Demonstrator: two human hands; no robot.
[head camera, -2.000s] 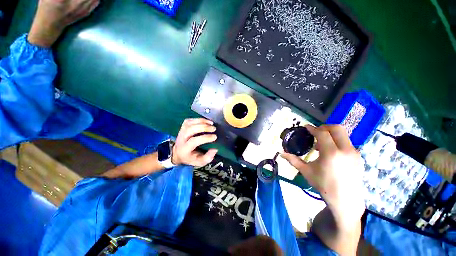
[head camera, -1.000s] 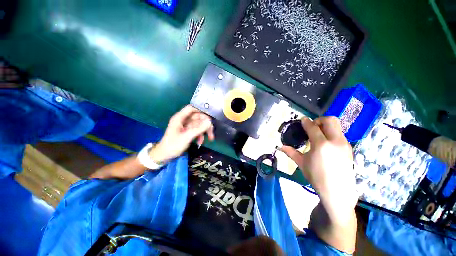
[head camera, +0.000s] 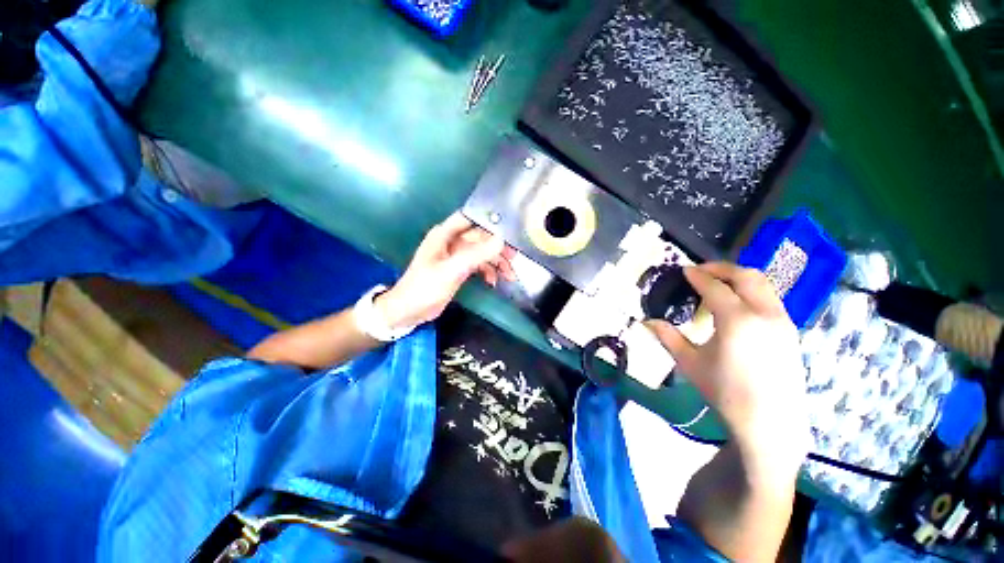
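Observation:
The round dark workpiece (head camera: 669, 297) sits at the white notched fixture (head camera: 590, 319). My right hand (head camera: 740, 335) is shut on the workpiece with thumb and fingers on its right side. A black ring (head camera: 604, 359) lies at the fixture's front. The dark base plate (head camera: 509, 196), with a tan-yellow ring (head camera: 541, 221) around a black hole, is left of the fixture. My left hand (head camera: 454, 269) is at the plate's front left edge, fingers partly curled; whether it touches the plate or holds something small is unclear.
A black tray (head camera: 536, 123) of scattered screws lies behind the plate. Blue bins stand at the right (head camera: 820, 288) and top left (head camera: 446, 24). Thin silver pieces (head camera: 481, 84) lie left of the tray. The electric screwdriver (head camera: 916, 309) and blister tray (head camera: 870, 385) are at right. Another person's blue sleeve (head camera: 66, 187) is at left.
My left hand has moved right and up to the plate's edge. My right hand stays on the workpiece. The view has shifted, so the bench items sit further right. The other person's sleeve is back at upper left.

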